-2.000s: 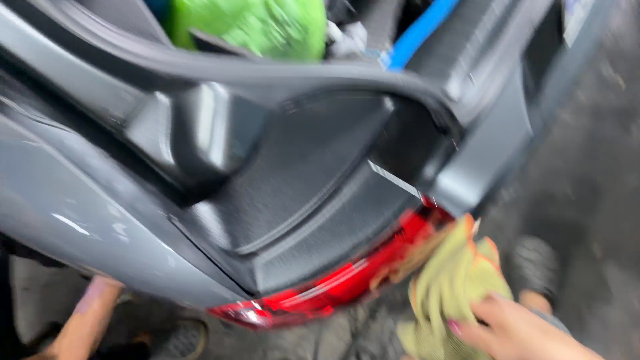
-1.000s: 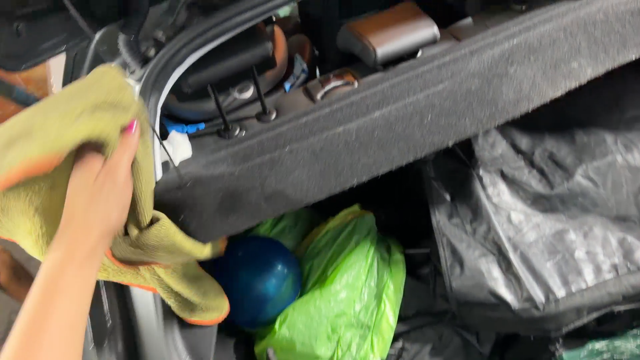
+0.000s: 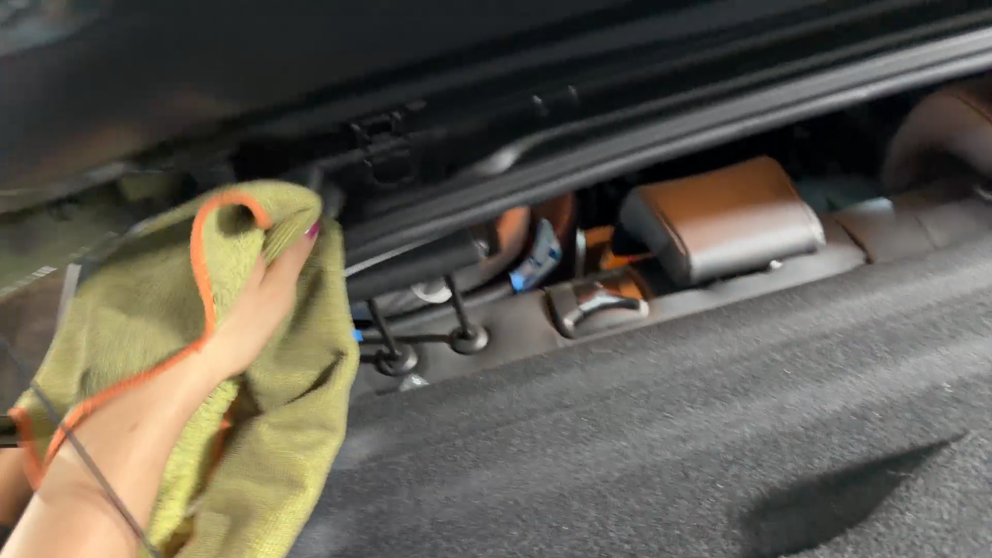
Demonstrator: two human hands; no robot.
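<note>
My left hand [image 3: 260, 298] reaches up from the lower left and grips a yellow-green microfibre cloth [image 3: 302, 434] with orange edging. The cloth is bunched around the fingers and hangs down on both sides of the wrist. A painted nail shows near its upper fold. The cloth is beside the left end of a car's dark inner trim, against the edge of the black tailgate panel [image 3: 434, 85]; contact is unclear through the blur. A thin dark cord [image 3: 81, 449] crosses in front of the forearm. My right hand is out of view.
A grey carpeted panel [image 3: 620, 411] spans the lower right. Behind it are a brown leather headrest [image 3: 721, 217], a seat-release handle [image 3: 604, 310] and two black posts [image 3: 461, 310]. A blurred patch of skin shows at the lower left edge, its owner unclear.
The view has swung strongly from the red tail light to the tailgate opening. The green bag and blue ball seen a second ago are out of view. The cloth is still held.
</note>
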